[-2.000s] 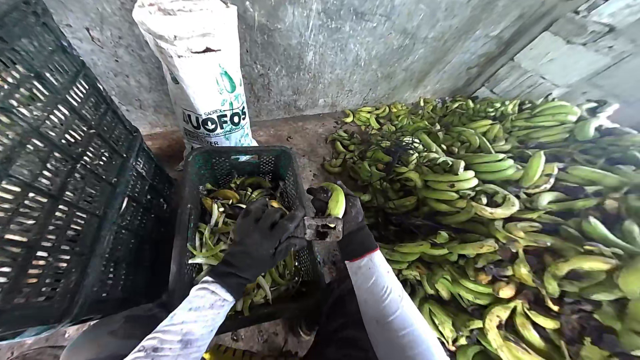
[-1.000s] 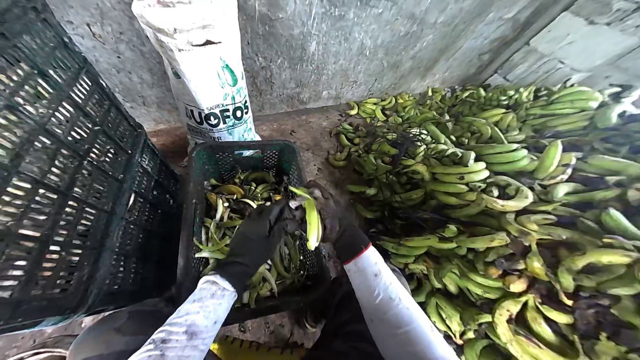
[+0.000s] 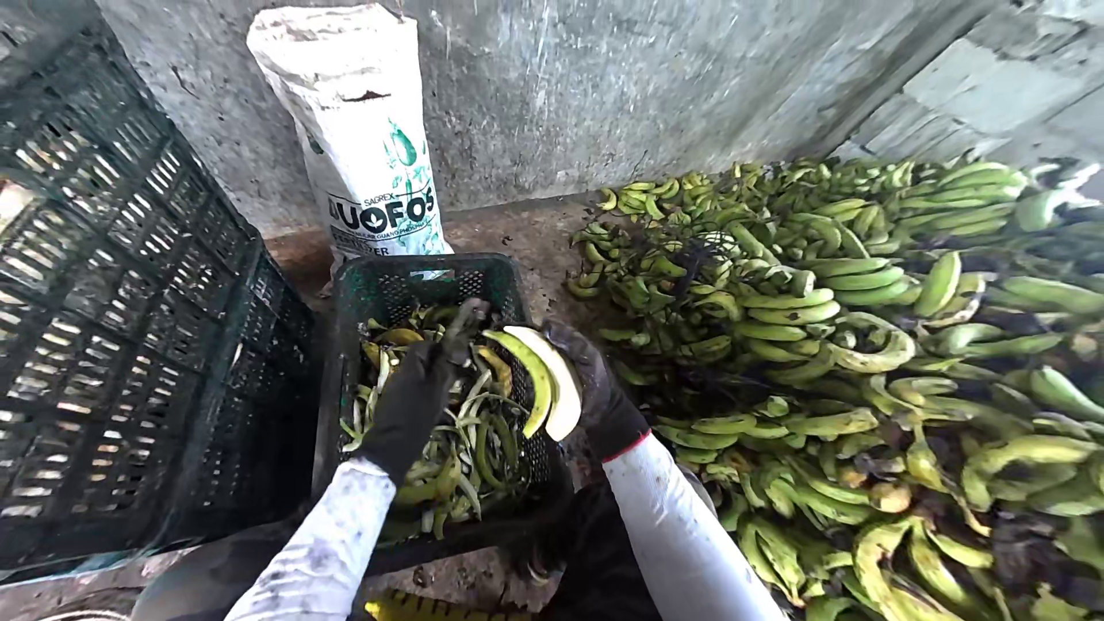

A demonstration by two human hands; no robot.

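Observation:
Both my hands wear dark gloves. My right hand (image 3: 591, 392) is closed around the side of a plantain (image 3: 561, 388) with pale flesh showing, and a strip of green-yellow peel (image 3: 530, 375) stands partly away along its left side. My left hand (image 3: 414, 397) is just left of the fruit, over a dark plastic crate (image 3: 513, 285); a dark, narrow tool (image 3: 466, 323) sticks up from its fingers, its kind not clear. Below the hands, green and yellow peels (image 3: 466, 474) lie in the crate.
A large heap of green plantains (image 3: 793, 310) covers the floor at right. Stacked dark plastic crates (image 3: 112, 345) rise at left. A white printed sack (image 3: 362, 129) leans by the concrete wall (image 3: 535, 95). Something yellow (image 3: 431, 608) lies at the bottom edge.
The peel has come away from part of the plantain, so pale flesh now shows where earlier frames show a green-yellow fruit. My left hand has moved left, away from the fruit.

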